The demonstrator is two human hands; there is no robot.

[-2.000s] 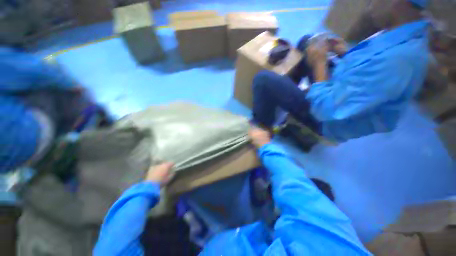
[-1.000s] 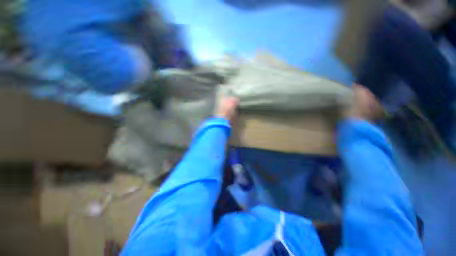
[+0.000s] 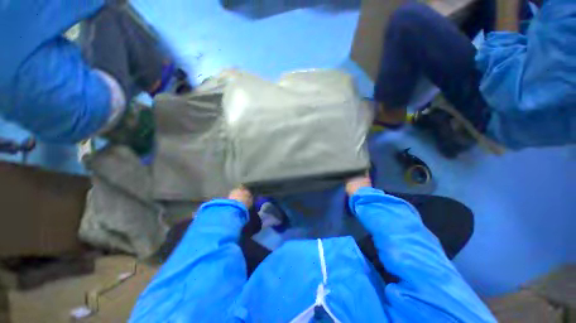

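Observation:
A boxy parcel in a grey-green woven sack (image 3: 297, 129) lies across in front of me, its top smooth and shiny. No tan carton face shows on it. My left hand (image 3: 241, 195) is at the near left edge of the parcel, its fingers gripping the sack's edge. My right hand (image 3: 359, 183) grips the near right corner. The fingertips of both hands are partly hidden by the sack. More floppy woven sacks (image 3: 189, 148) lie flat against the parcel's left side and hang down lower left.
A tape dispenser (image 3: 417, 171) is on the blue floor to the right. A person in a blue smock (image 3: 57, 88) sits at left, another (image 3: 530, 82) at right. Flattened cartons (image 3: 120, 284) lie lower left beside a brown box (image 3: 41, 208). A carton (image 3: 372, 38) stands at the back.
The woven sack now covers the carton's near face, which showed tan before. Both hands have moved to the parcel's near lower edge. The view has tilted down.

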